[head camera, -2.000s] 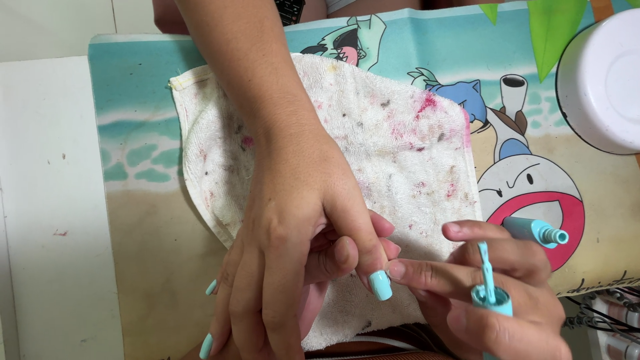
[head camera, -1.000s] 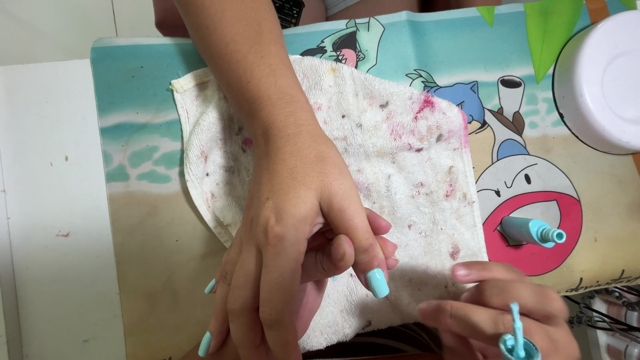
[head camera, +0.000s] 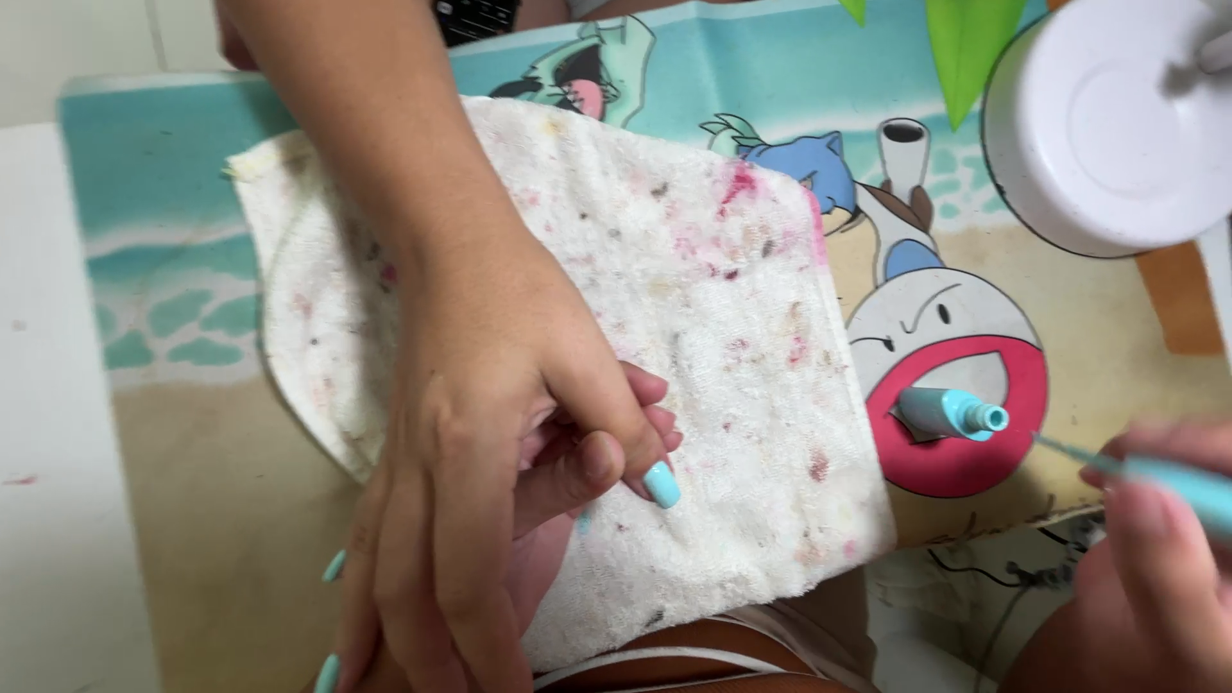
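Another person's hand (head camera: 481, 366), its nails painted light turquoise, reaches down from the top over a stained white towel (head camera: 712, 385). My left hand (head camera: 568, 481) is beneath it, mostly hidden, with my thumb and fingertips around the base of that person's thumb. The painted thumbnail (head camera: 661, 484) points down and right. At the right edge my right hand (head camera: 1145, 539), blurred, holds a turquoise nail polish cap with a thin brush (head camera: 1078, 450). The brush tip is just right of the uncapped turquoise polish bottle (head camera: 953, 414), whose neck points right.
A round white object (head camera: 1107, 135) sits at the upper right. Under the towel lies a mat (head camera: 221, 500) printed with a beach and cartoon figures. A black object with keys (head camera: 476, 17) shows at the top edge, and dark cables (head camera: 1049, 563) are at the lower right.
My right hand has moved from beside the other person's thumbnail to the right edge, past the bottle. The cap and brush, upright before, now lie sideways. My left hand keeps its hold.
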